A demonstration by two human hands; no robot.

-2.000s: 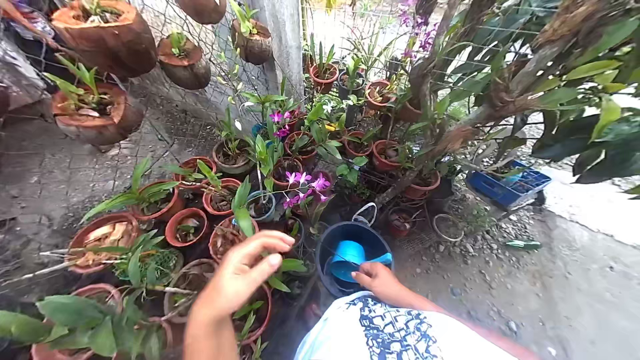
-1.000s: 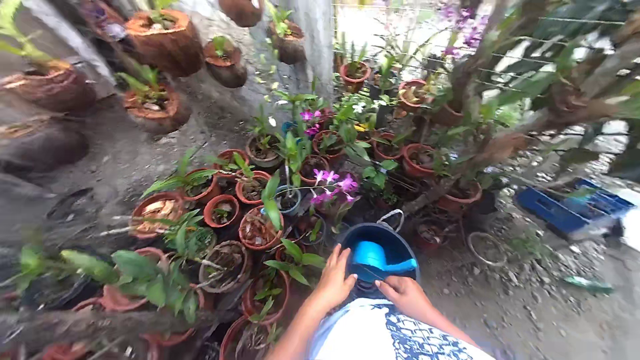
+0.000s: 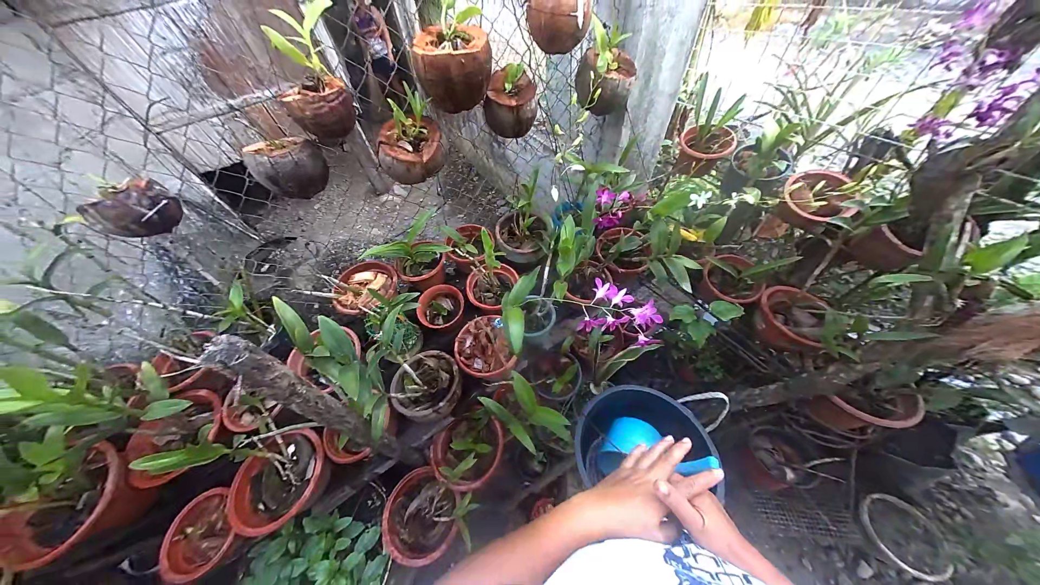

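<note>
My left hand lies over the near side of a dark bucket, its fingers extended and touching my right hand. The right hand is partly under the left, beside the handle of a blue plastic dipper that rests in the bucket. Neither hand plainly grips the dipper. A rope handle loops from the bucket's right side. Purple orchid flowers stand just beyond the bucket.
Potted orchids in clay pots crowd the left and centre. Coconut-husk planters hang on a wire fence. A rough branch crosses among the left pots; a tree trunk leans at the right.
My left hand has come from the left to the bucket, and both hands now touch above it. The view has turned left.
</note>
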